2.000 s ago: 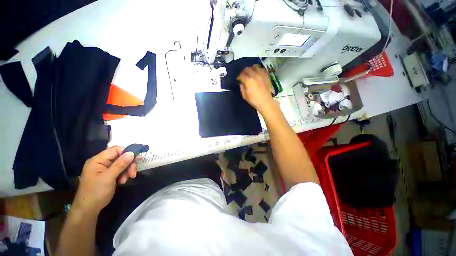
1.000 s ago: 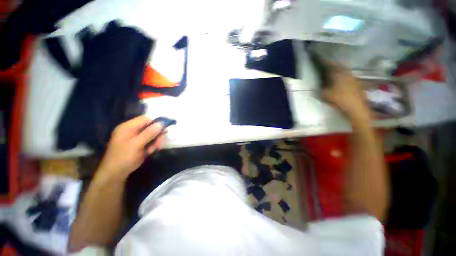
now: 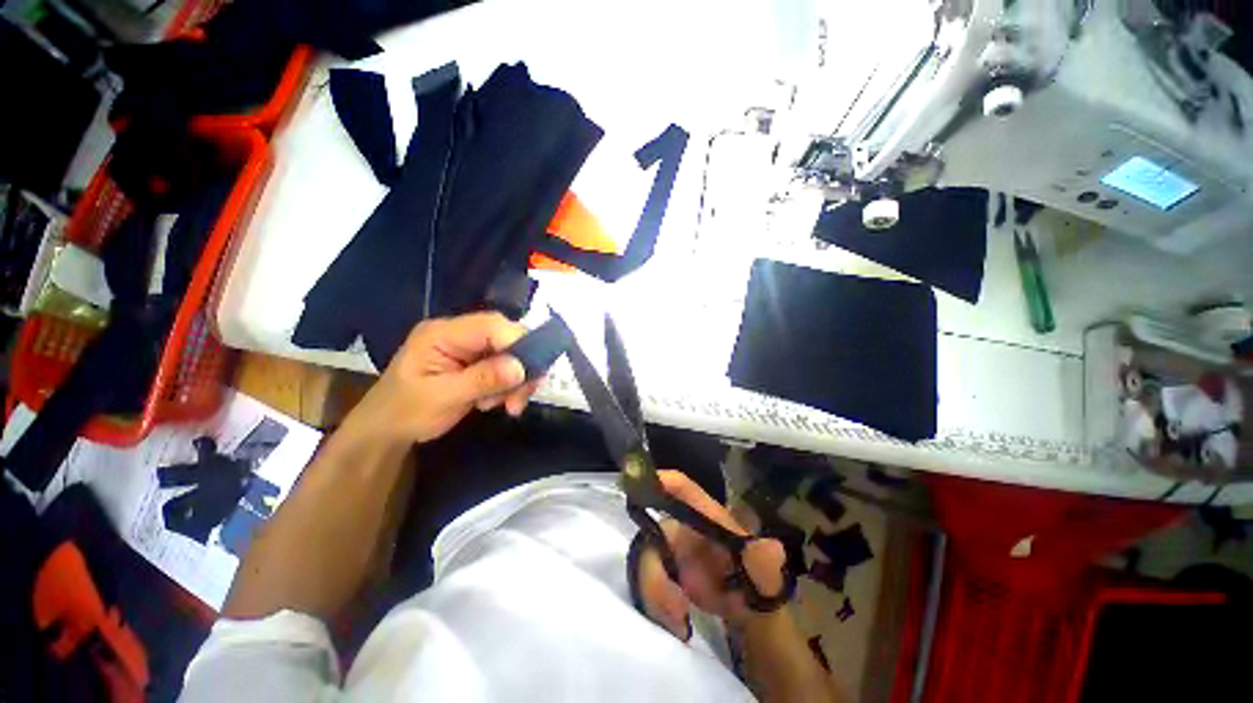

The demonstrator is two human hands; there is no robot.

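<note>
My left hand (image 3: 460, 374) pinches a small dark cloth tab (image 3: 539, 349) between thumb and fingers at the table's near edge. My right hand (image 3: 701, 556) holds black fabric shears (image 3: 638, 474) by the loop handles. The blades are apart and point up, with one tip close to the tab; whether they touch is unclear. A dark rectangular piece (image 3: 836, 346) lies flat in front of the sewing machine (image 3: 1086, 124), and another dark piece (image 3: 914, 234) lies by its needle area.
Dark garment panels (image 3: 467, 206) lie left on the table, with an orange piece (image 3: 574, 231) and a bent dark strip (image 3: 657, 206) beside them. A green-handled tool (image 3: 1033, 282) and parts box (image 3: 1179, 412) are right. Red baskets (image 3: 206, 275) and a work sheet (image 3: 268, 481) are left.
My right hand has moved from the machine's right side to the near centre and now holds the shears. My left hand still holds the tab. The view has shifted left.
</note>
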